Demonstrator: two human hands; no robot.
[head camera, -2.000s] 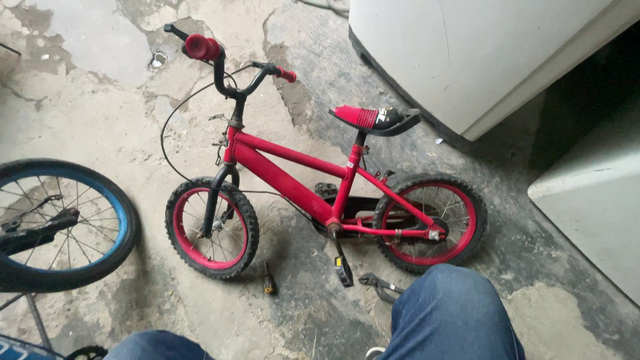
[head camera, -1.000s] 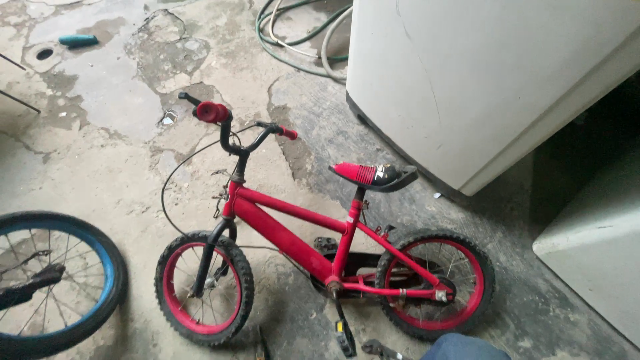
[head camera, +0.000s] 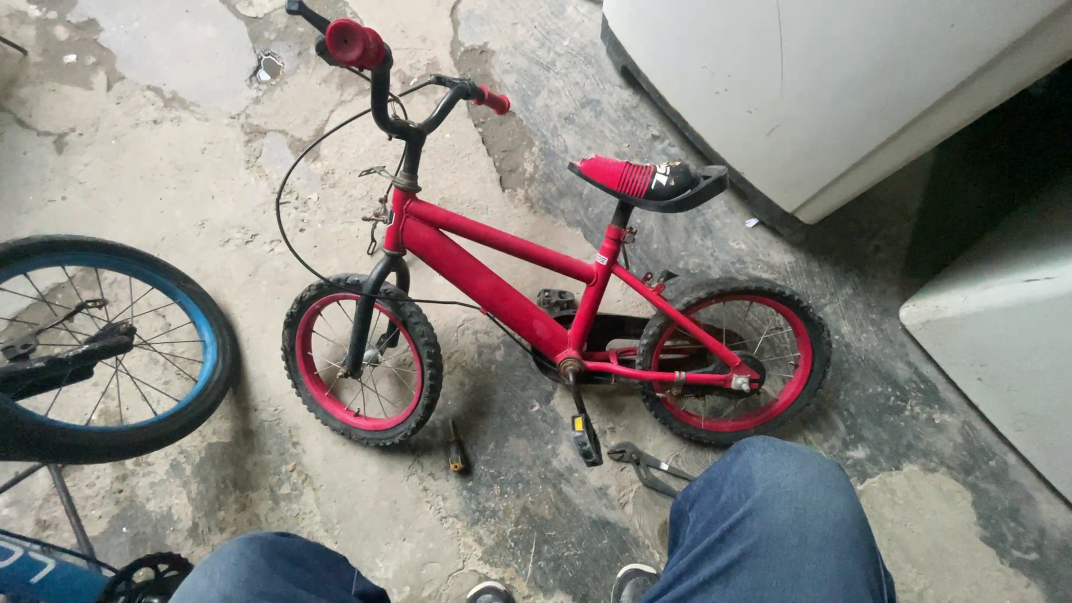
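Neither of my hands shows in the head view. In front of my knees a small red bicycle (head camera: 494, 264) stands on the concrete floor, its handlebar (head camera: 383, 92) to the left and its red and black saddle (head camera: 641, 180) to the right. The front wheel (head camera: 362, 360) and rear wheel (head camera: 737, 360) have red rims and black knobby tires. A screwdriver (head camera: 456, 450) lies on the floor near the front wheel. Pliers (head camera: 649, 469) lie beside the pedal (head camera: 584, 439), partly hidden by my knee.
At the left are a blue-rimmed wheel (head camera: 209, 335) and part of a blue bicycle frame (head camera: 50, 574). Large white casings, possibly appliances (head camera: 804, 92), stand at the right. My jeans-covered knees (head camera: 770, 519) and shoe tips (head camera: 634, 579) are at the bottom.
The view has shifted up and back down, bringing both knees and the pliers back into sight. The bicycle and the tools show no plain move on the floor.
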